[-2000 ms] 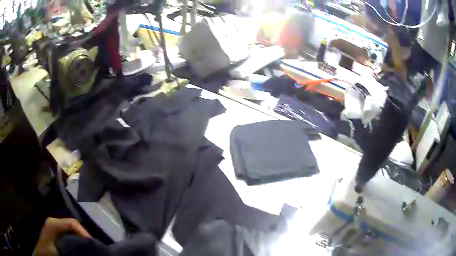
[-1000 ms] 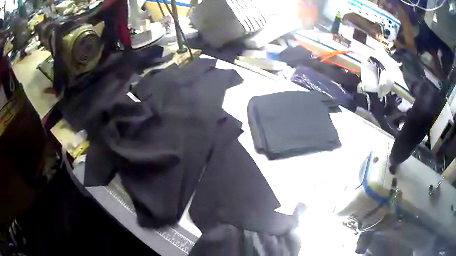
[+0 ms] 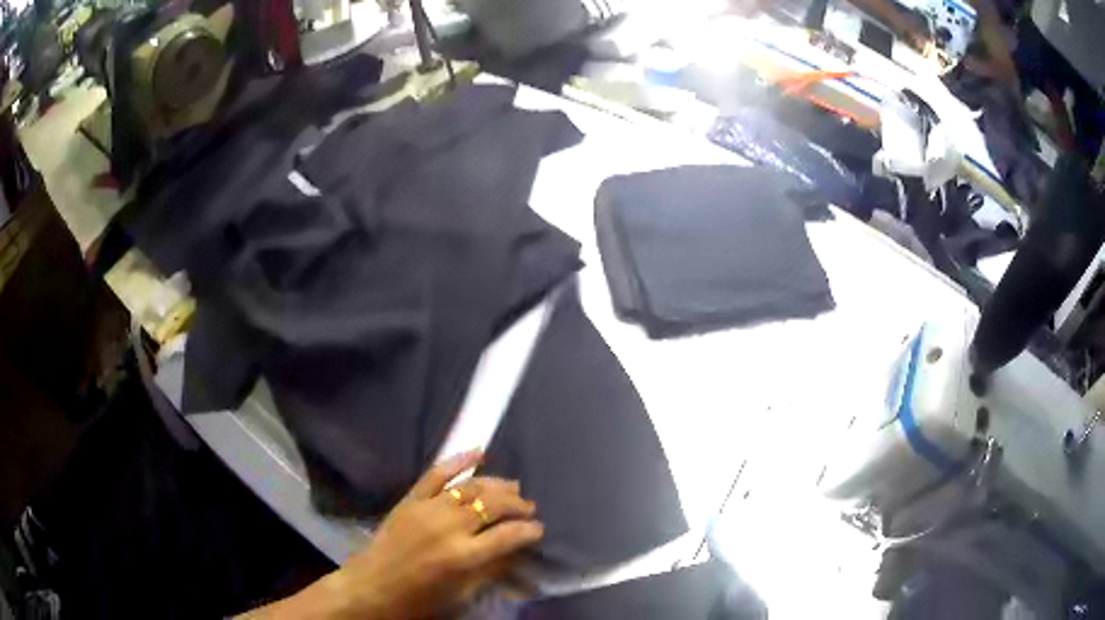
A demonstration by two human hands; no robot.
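My left hand (image 3: 454, 533), bare with rings, comes in from the bottom edge. Its fingers lie at the lower left corner of a dark cut panel (image 3: 594, 436); whether they pinch it is unclear. A strip of white table shows between this panel and the large rumpled heap of dark cut pieces (image 3: 364, 279) at the left. Another dark cloth piece (image 3: 642, 596) lies below the panel, cut off by the frame's bottom edge. My right hand is not in view.
A neat dark folded stack (image 3: 721, 248) lies beyond the panel on the white table (image 3: 679, 375). The white sewing machine head (image 3: 891, 424) with a blue stripe stands right, its needle area in glare. Dark cloth (image 3: 969, 563) shows at the lower right.
My left hand has come into view at the bottom. The panel has separated from the heap, widening the white gap. The gathered piece below has moved down. The view has also shifted.
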